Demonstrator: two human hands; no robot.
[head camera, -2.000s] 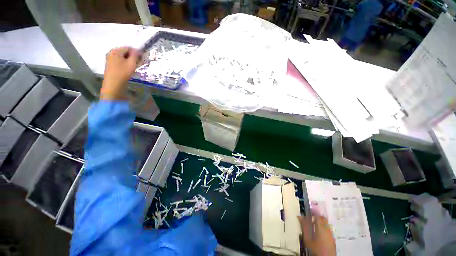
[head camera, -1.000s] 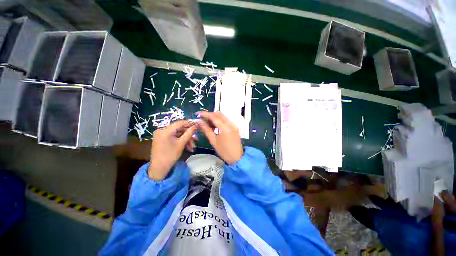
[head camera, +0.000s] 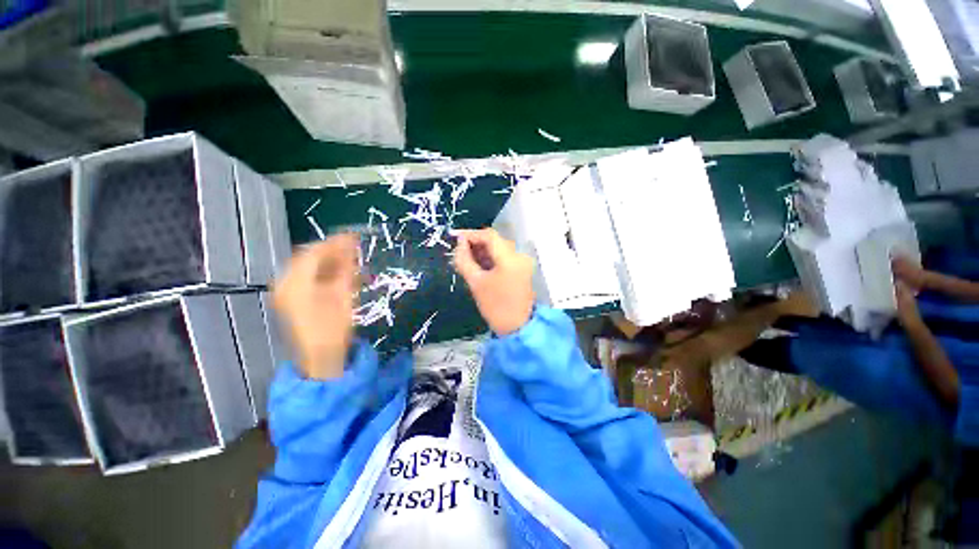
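Observation:
My left hand (head camera: 317, 306) is raised over the left of the green bench (head camera: 429, 311). It is motion-blurred, and whether its fingers hold anything cannot be told. My right hand (head camera: 496, 281) is to its right, thumb and fingertips pinched together, with a tiny white piece seemingly at the tips. Narrow white strips (head camera: 389, 290) lie scattered between and beyond my hands. A white folded box (head camera: 585, 241) lies just right of my right hand, beside a stack of white blanks (head camera: 668, 231).
Open boxes with dark insides (head camera: 140, 220) are stacked at left. A larger pale box (head camera: 338, 102) stands beyond the strips. Small open boxes (head camera: 671, 64) stand at the upper right. At right, another person's hands (head camera: 912, 284) are at a ragged white pile (head camera: 843, 231).
My left hand moved from the upper shelf to meet my right hand over the bench; now the hands are apart. The view has turned down, and the shelf tray is out of view.

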